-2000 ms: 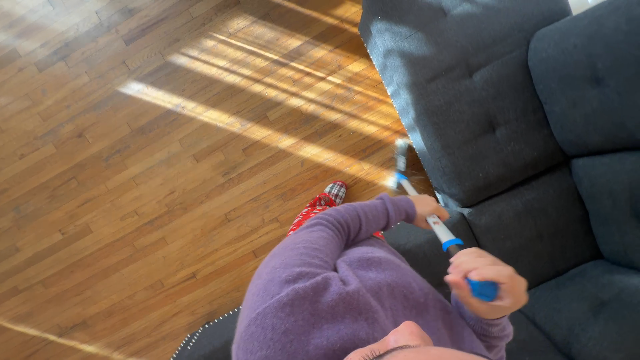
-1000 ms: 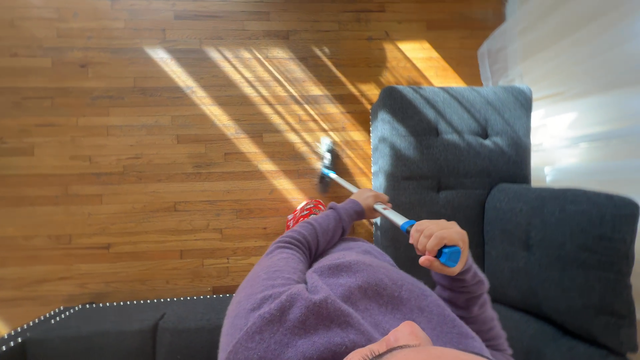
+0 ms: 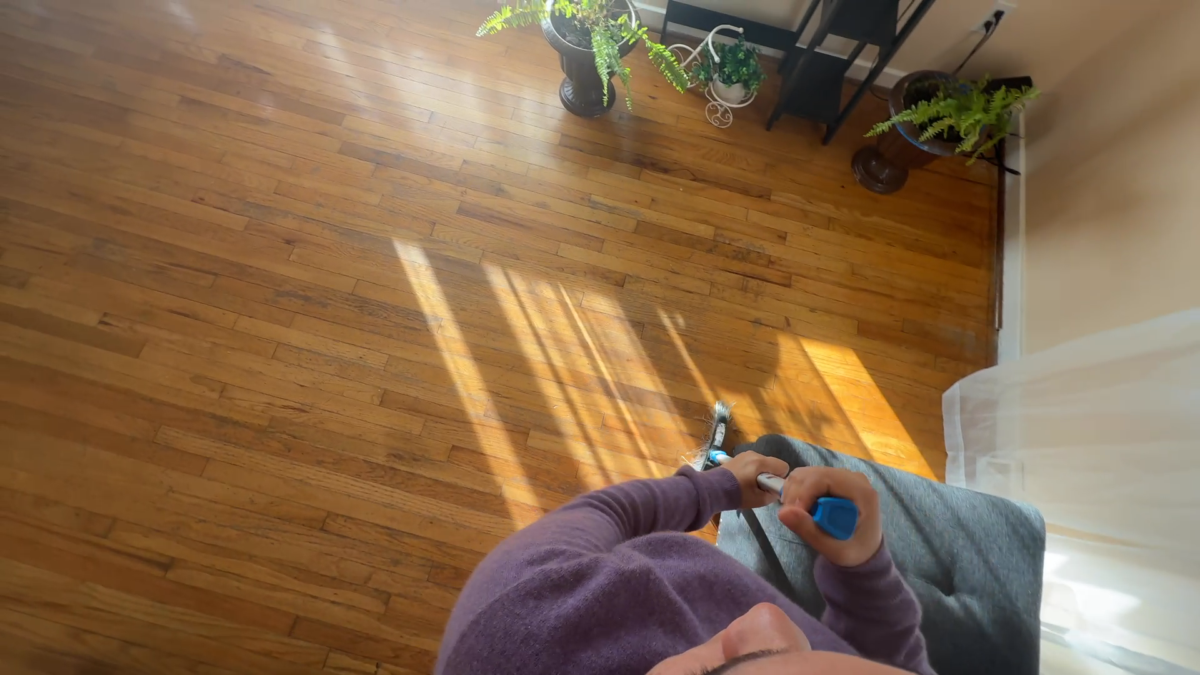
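Note:
A broom with a blue end cap (image 3: 834, 517) and a white handle slants down beside the grey sofa. My left hand (image 3: 757, 478) is closed around the handle lower down, nearer the bristles. Higher up, my right hand (image 3: 834, 511) grips the handle just below the blue cap. The broom head (image 3: 717, 436), with splayed light bristles, is at the wooden floor (image 3: 375, 422) by the sofa's corner. My forearms and body hide part of the floor and sofa.
The grey tufted sofa (image 3: 937, 544) is at the lower right, next to a sheer white curtain (image 3: 1078, 412). Potted ferns (image 3: 600, 42) (image 3: 947, 117), a small plant on a white metal stand (image 3: 729, 75) and a black shelf (image 3: 825, 80) line the far wall.
The view has swung to the plants and far wall. The broom head has moved to the sofa's corner. Both hands still hold the handle.

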